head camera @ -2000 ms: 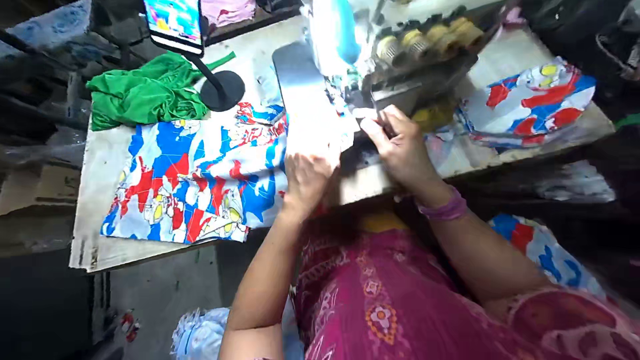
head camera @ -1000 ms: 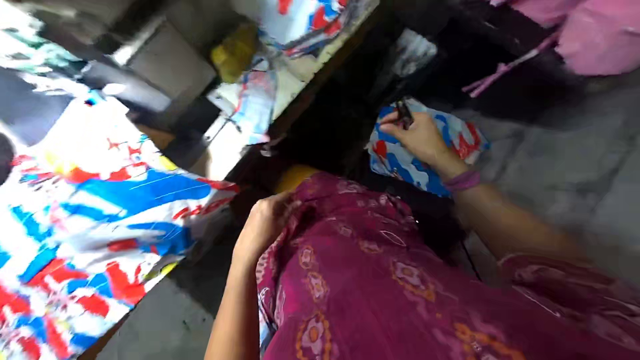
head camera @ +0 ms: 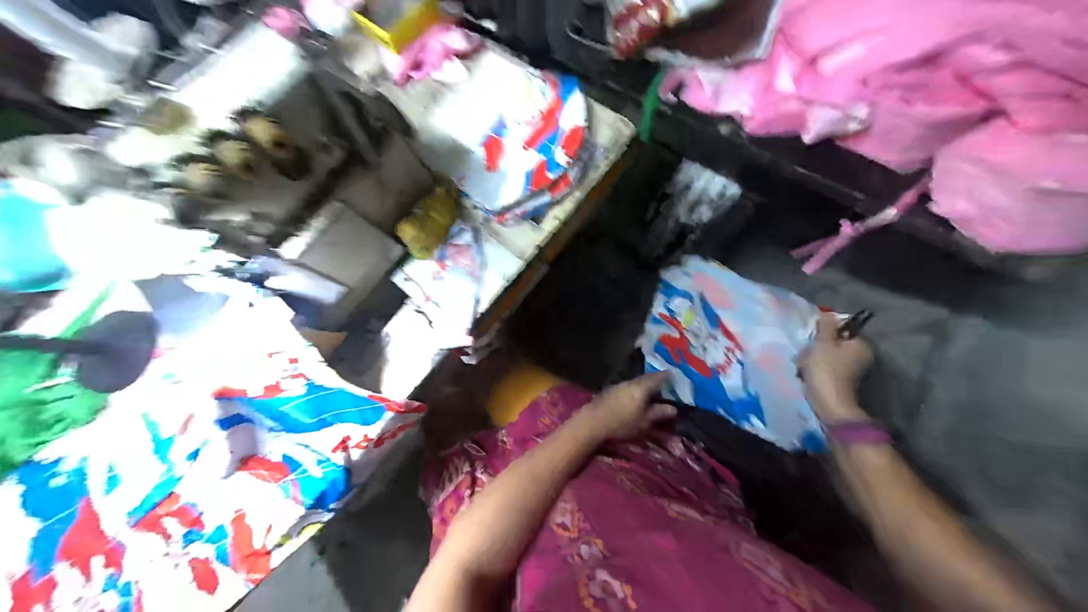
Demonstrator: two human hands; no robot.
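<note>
My right hand (head camera: 835, 367) holds the right edge of a patterned fabric piece (head camera: 722, 353) in white, blue and red, low beside my lap. A small dark tool (head camera: 855, 324), perhaps thread snips, juts from the same hand. My left hand (head camera: 631, 408) is at the near left edge of that piece, its fingers bent; blur hides whether they grip it. More patterned fabric (head camera: 195, 476) covers the sewing table at the left and hangs over its edge. Another patterned piece (head camera: 535, 140) lies at the table's far end.
The sewing machine (head camera: 340, 246), with thread dials, stands on the table (head camera: 578, 200). Green cloth (head camera: 42, 399) and a round black stand base (head camera: 119, 350) lie at the left. Pink fabric bundles (head camera: 1011, 187) are heaped at the upper right. A yellow cloth (head camera: 427, 223) is beside the machine.
The view has swung to the right, away from the machine. Both hands have left the fabric at the machine; the right went to the low piece first, and the left has since reached its near edge.
</note>
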